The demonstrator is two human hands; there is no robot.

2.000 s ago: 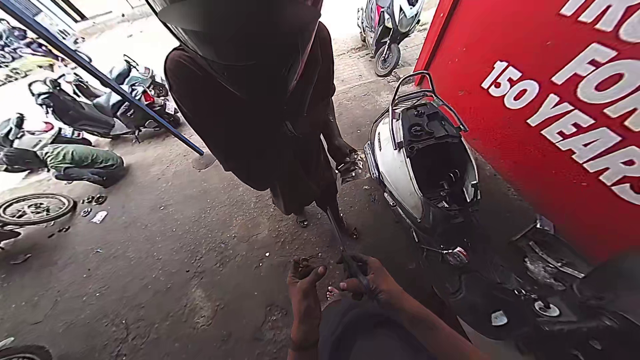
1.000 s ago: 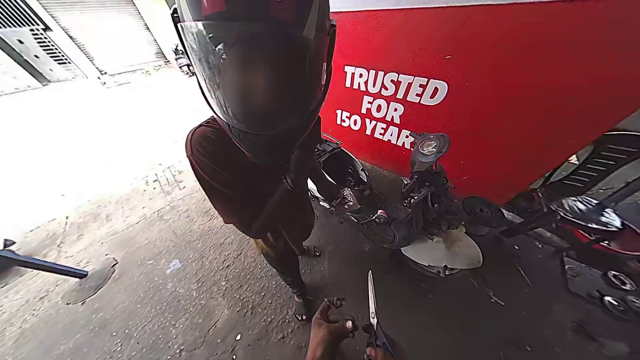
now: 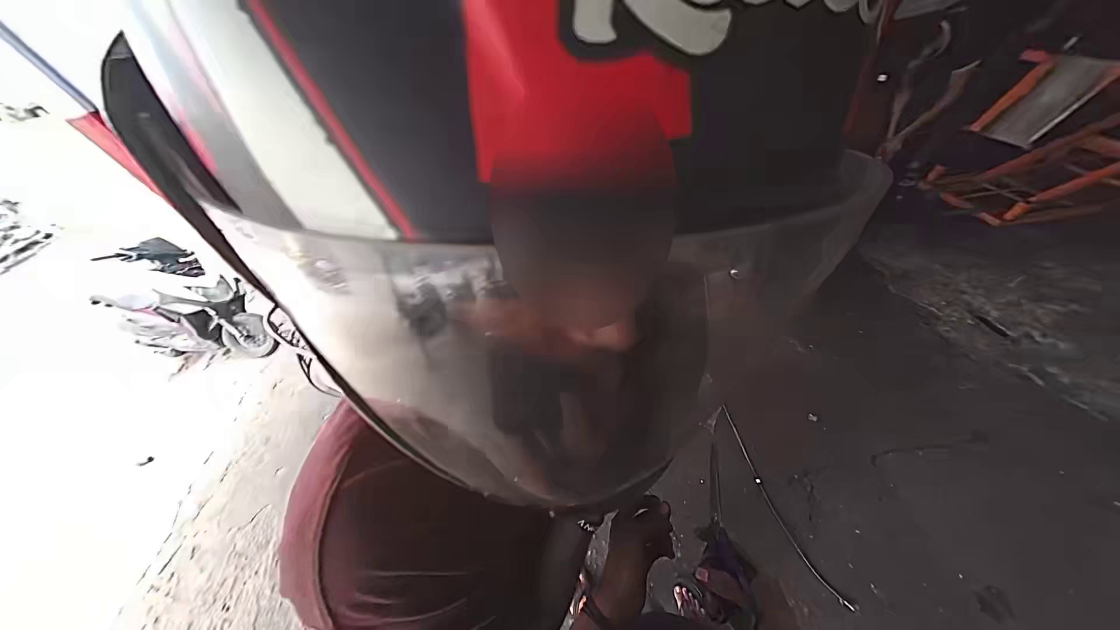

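Observation:
A person in a helmet (image 3: 367,114) with a clear visor stands very close in front, a dark red shirt (image 3: 420,534) below it. At the bottom, just under the visor's edge, is my left hand (image 3: 643,538), its fingers curled; whether it holds anything is too dark to tell. To its right, my right hand (image 3: 731,582) grips the dark handle of a narrow-bladed tool (image 3: 716,481), which looks like scissors. Its blade points up, apart from my left hand. The helmet hides much of the scene.
A thin cable or rod (image 3: 783,516) lies on the dark ground right of the tool. Orange metal frames (image 3: 1041,175) stand at the upper right. Parked motorcycles (image 3: 210,315) are far off at the left in bright light.
The helmet is much nearer and now fills the upper middle. The view has swung strongly, and the red wall and the dismantled scooter are out of sight. The bladed tool remains in my right hand.

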